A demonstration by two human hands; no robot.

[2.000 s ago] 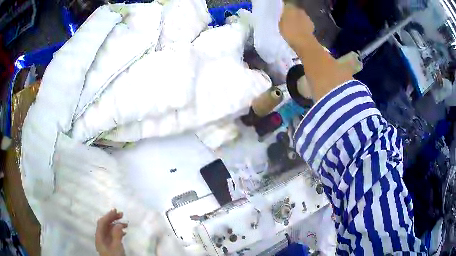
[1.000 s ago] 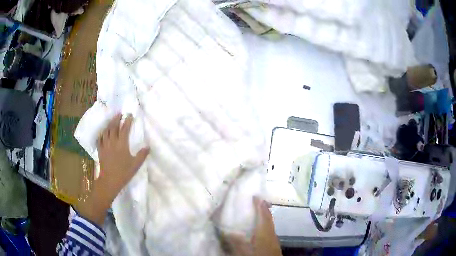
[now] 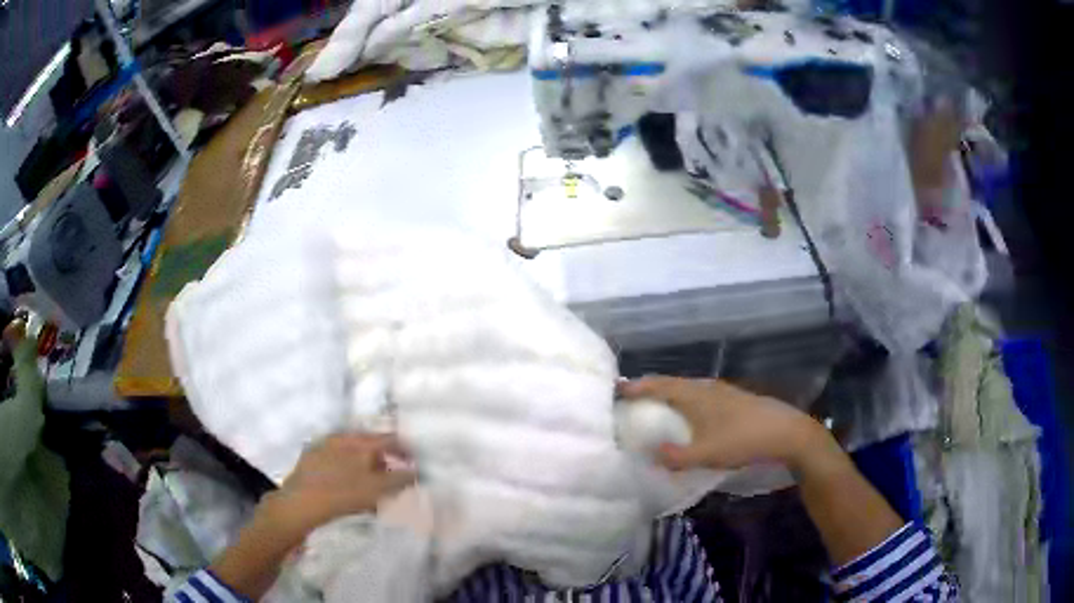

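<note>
The white quilted garment panel (image 3: 495, 412) lies over the near edge of the table and my lap, blurred by motion. My left hand (image 3: 347, 477) grips its lower left part near the lap. My right hand (image 3: 707, 426) grips its right edge, with a puffy white bit bulging between thumb and fingers. The sewing machine (image 3: 707, 83) stands behind, its needle area lit above the plate (image 3: 636, 200). No tool shows in either hand.
A white table (image 3: 412, 153) with a grey front edge bears more white padded fabric (image 3: 412, 35) at the back. Brown cardboard (image 3: 194, 259) lines the left. A plastic bag (image 3: 872, 224) hangs at right, near a blue bin (image 3: 1022, 389).
The view has swung, and the machine now shows upright behind the work. The garment panel now lies nearer my body. Both hands are low, and my right hand now grips the panel's right edge.
</note>
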